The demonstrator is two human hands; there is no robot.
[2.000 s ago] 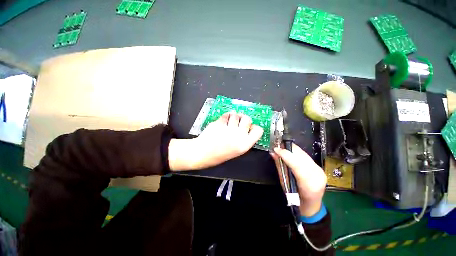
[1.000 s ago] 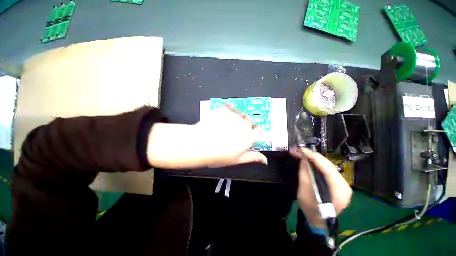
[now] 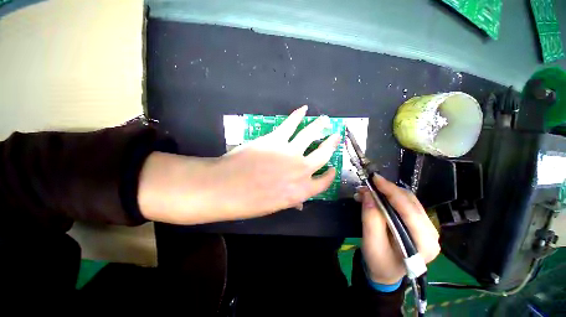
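Note:
The green circuit board (image 3: pixel 258 126) lies on a white backing plate (image 3: pixel 233 131) on the black mat. My left hand (image 3: pixel 279 164) lies over the board with its fingers spread and hides much of it; whether it grips the board cannot be told. My right hand (image 3: pixel 397 229), with a blue wristband, holds the soldering iron (image 3: pixel 397 224) like a pen. The iron's metal tip is at the board's right end, near my left fingertips. Whether the tip touches the board cannot be told.
The yellowish cup (image 3: pixel 439 124) with silvery bits stands right of the board. Beside it are the black iron stand (image 3: pixel 456 186) and the dark wire feeder (image 3: pixel 518 204) with its green reel (image 3: pixel 549 93). A cardboard sheet (image 3: pixel 71 62) lies left. More boards (image 3: pixel 479 13) lie on the conveyor (image 3: pixel 347 28).
The view has moved closer. The iron tip has come from right of the plate to the board's right end. My left fingers have spread over the board. Earlier, the board and plate turned straighter.

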